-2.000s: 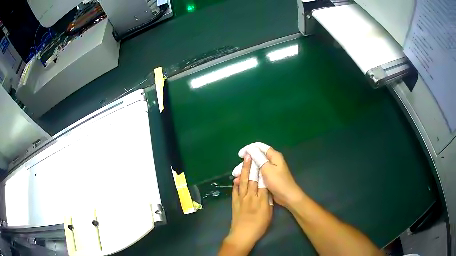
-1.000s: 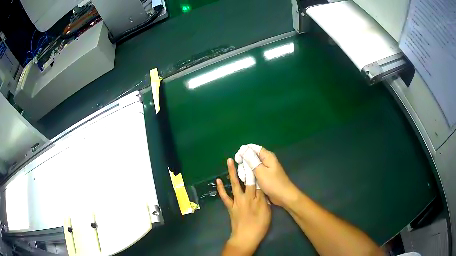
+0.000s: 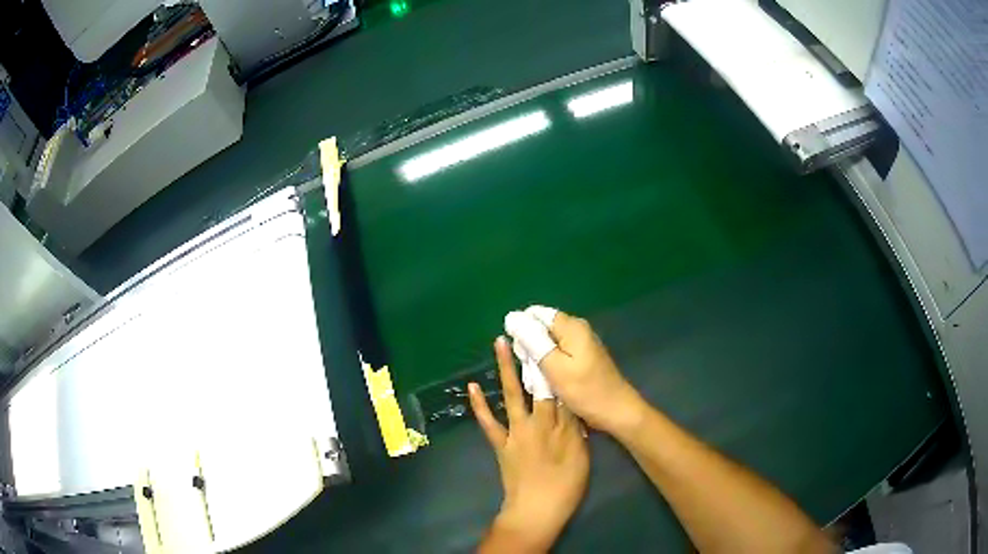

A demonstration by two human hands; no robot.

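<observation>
My left hand (image 3: pixel 538 457) is over the green mat (image 3: pixel 563 233), low in the centre of the view. Two of its bare fingers are spread apart to the left. My right hand (image 3: pixel 585 379) is closed around the white finger cots (image 3: pixel 529 333) on other fingers of my left hand. Its own fingertips also wear white cots, and where one hand's cots end and the other's begin is hard to tell. No panel shows in either hand. Crinkled clear film (image 3: pixel 446 398) lies on the mat just left of my left hand.
White conveyor (image 3: pixel 195 368) at left, with yellow tape (image 3: pixel 387 409) by its near right corner and more at its far corner. Short outfeed conveyor (image 3: pixel 764 76) at upper right, with a dark flat piece (image 3: pixel 810 41) at its edge. Grey box (image 3: pixel 152 135) with wires at upper left. Cabinet with printed sheet at right.
My left hand's bare fingers have spread apart from the right hand since the earliest frame. A dark flat piece now shows on the outfeed conveyor. The view has shifted slightly.
</observation>
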